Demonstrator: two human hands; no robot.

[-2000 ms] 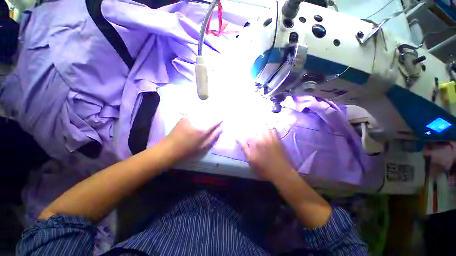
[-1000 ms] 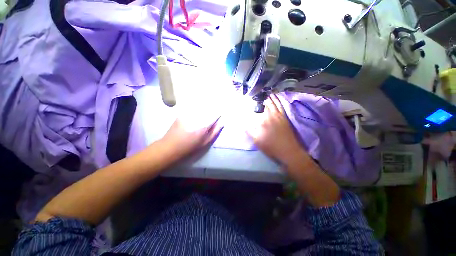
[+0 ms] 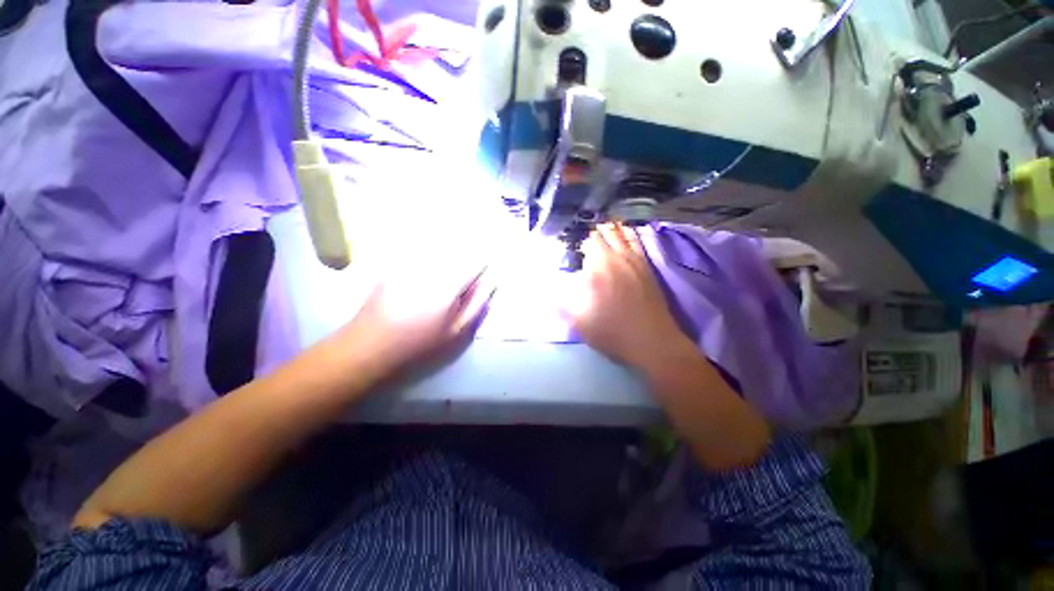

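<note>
Light purple cloth (image 3: 740, 306) lies on the machine bed, running under the machine head (image 3: 693, 92) to the right of the needle area. Near the needle the lamp glare washes it out to white. My left hand (image 3: 422, 312) rests on the glaring cloth left of the needle area; its fingertips are lost in glare. My right hand (image 3: 618, 294) lies on the cloth just right of the presser area (image 3: 572, 252), fingers pointing towards the machine head. Whether either hand pinches the cloth cannot be seen.
A large purple garment heap (image 3: 116, 231) with black bands (image 3: 240, 312) lies at the left. The lamp (image 3: 321, 208) hangs left of the needle. A red cord (image 3: 376, 46) is behind it. A blue screen (image 3: 1003, 275) and yellow block (image 3: 1034, 185) are at right.
The view has shifted, so the machine, lamp and heap appear further left. My right hand has moved up closer to the machine head. The cloth right of it is more bunched.
</note>
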